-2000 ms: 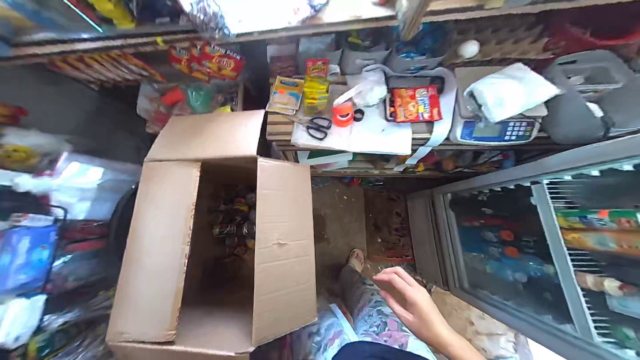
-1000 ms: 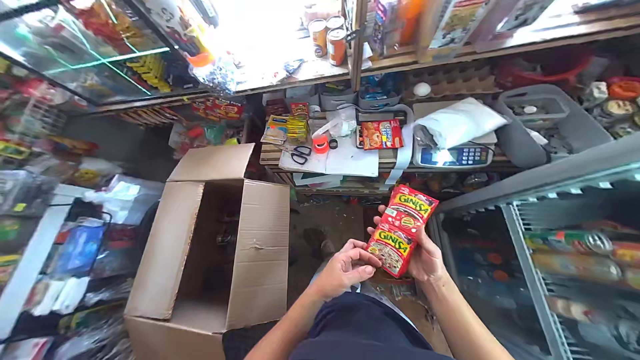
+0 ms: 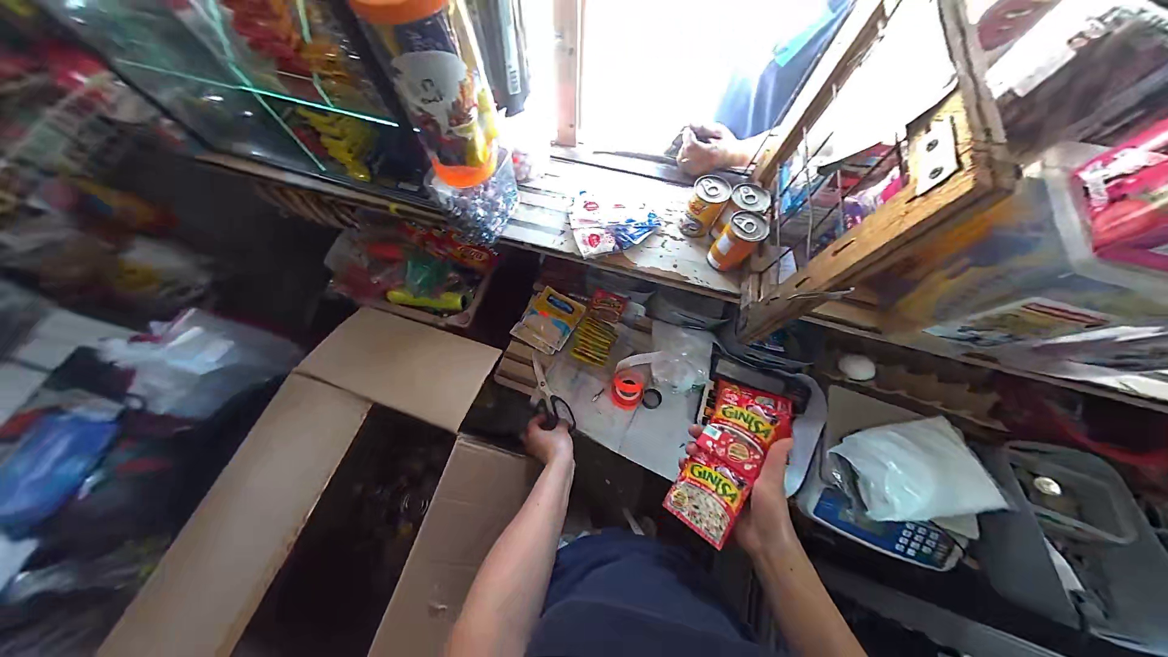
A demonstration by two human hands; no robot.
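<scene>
My right hand [image 3: 765, 497] holds a strip of red seasoning sachets [image 3: 725, 456] marked Ginisa, over the right part of the low wooden table. At the table's left front edge, my left hand [image 3: 550, 442] has its fingers at the black handles of a pair of scissors [image 3: 547, 397], whose blades point away from me. An orange tape roll [image 3: 628, 389] and a small black ring [image 3: 651, 398] lie to the right of the scissors. Yellow sachets [image 3: 595, 339] and a flat yellow pack [image 3: 550, 319] sit at the table's back left.
An open cardboard box [image 3: 401, 365] stands at my left. Right of the table are a digital scale [image 3: 876, 525] with a white plastic bag [image 3: 917, 470] on it and a grey bin [image 3: 1068, 493]. Drink cans [image 3: 737, 241] stand on the counter, near another person's hands [image 3: 707, 149].
My left hand has left the sachet strip and moved to the scissors. My right hand still holds the strip. The view has swung up toward the counter, where another person's hands now show.
</scene>
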